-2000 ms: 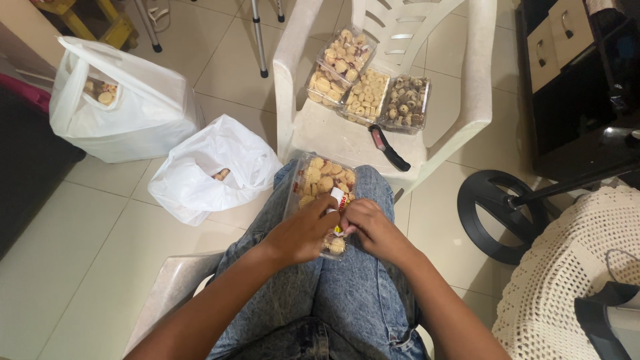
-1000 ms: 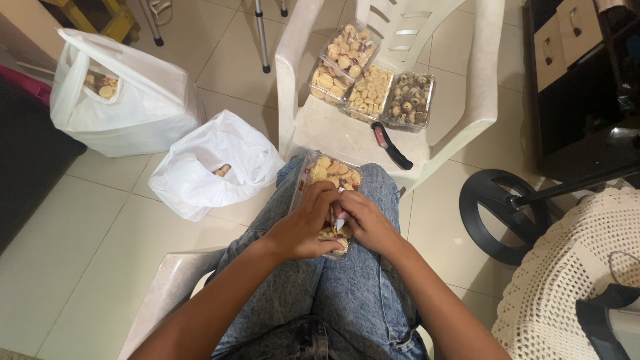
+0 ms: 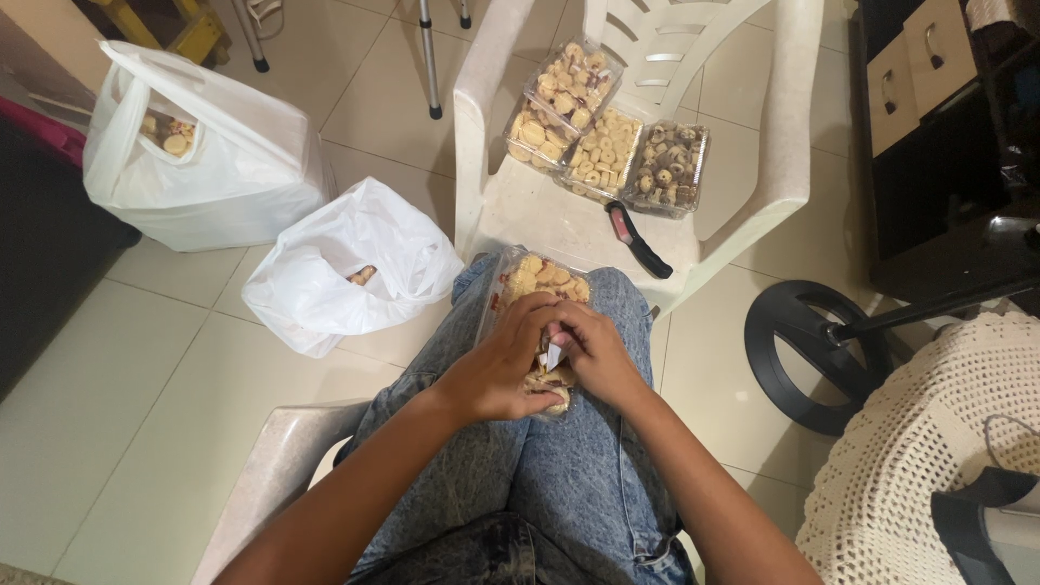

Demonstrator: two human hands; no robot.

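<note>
A clear plastic box of biscuits (image 3: pixel 532 276) lies across my jeans-covered thighs. My left hand (image 3: pixel 508 357) spreads over the box, its thumb near the lower end. My right hand (image 3: pixel 597 349) pinches the edge of a small white label or paper piece (image 3: pixel 553 357) above the lid, close against the left fingers. Whether the left fingers also grip that piece is hidden. On the white plastic chair ahead lie more clear boxes: two of round biscuits (image 3: pixel 569 85), overlapping, one of small pale rings (image 3: pixel 603 154) and one of dark-topped biscuits (image 3: pixel 668 166). A black-handled cutter (image 3: pixel 638 240) rests before them.
White plastic chair (image 3: pixel 536 207) ahead. Left of it, on the tiled floor, stand a large white plastic bag (image 3: pixel 236 179) with boxes and a smaller open bag (image 3: pixel 390 252). At right are a round black stand base (image 3: pixel 764 357), a crocheted cloth (image 3: pixel 934 414) and a dark cabinet with drawers (image 3: pixel 914 81).
Two seconds ago a white and red label showed between my hands on the box. My left hand has since spread over the box, and a white piece shows at my right fingertips.
</note>
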